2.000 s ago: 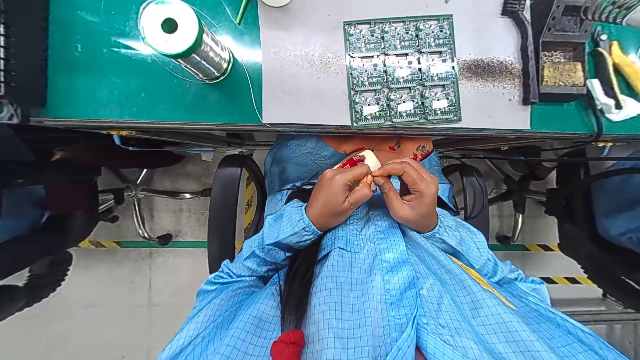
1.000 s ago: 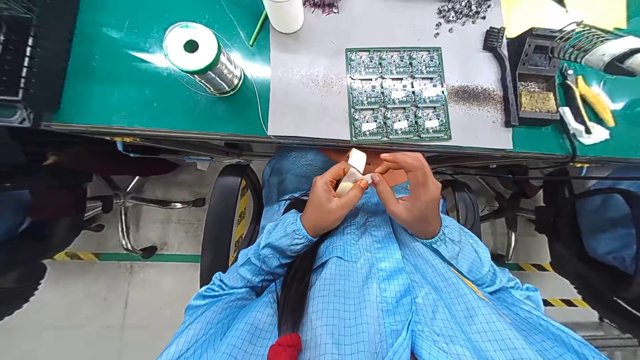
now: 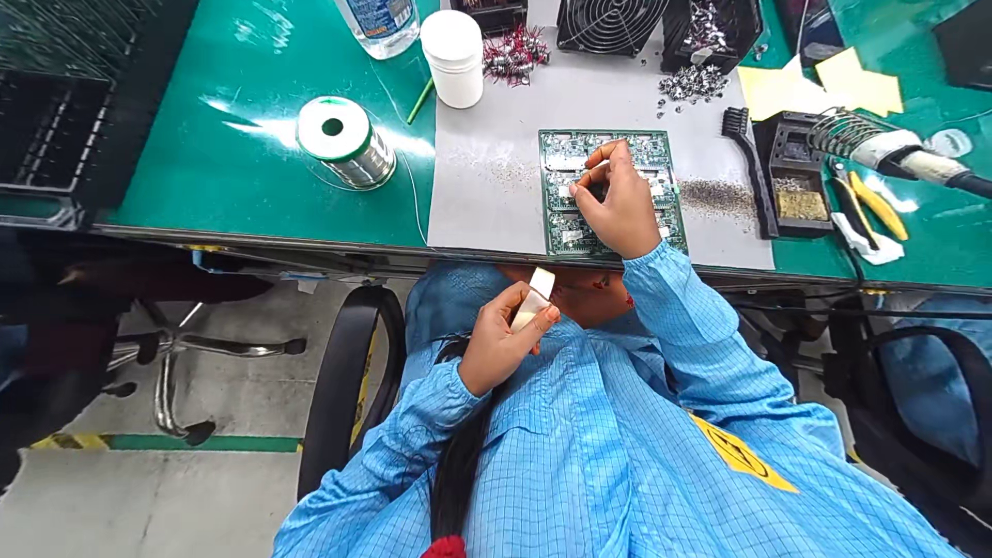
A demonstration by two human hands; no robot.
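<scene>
My left hand point(image 3: 508, 333) is closed around a small whitish object point(image 3: 535, 298), perhaps a roll or strip of labels, above my lap at the bench edge. Over the panel of green circuit boards point(image 3: 570, 232), my right hand point(image 3: 616, 198) is bent with thumb and forefinger curled towards each other; whether anything small is between them I cannot tell. Several white patches show on the boards. The panel lies on a grey mat point(image 3: 480, 209) near the front edge.
On the green bench stand a solder wire spool point(image 3: 349, 147), a white bottle point(image 3: 455, 62) and a fan point(image 3: 612, 23). At right are a black brush point(image 3: 750, 170), a soldering iron point(image 3: 891, 151) in its stand, yellow-handled pliers point(image 3: 876, 205) and loose metal parts point(image 3: 694, 84).
My right hand has left the left hand and moved forward onto the circuit board panel. My left hand keeps the whitish object near my lap. The view has shifted to show more of the bench.
</scene>
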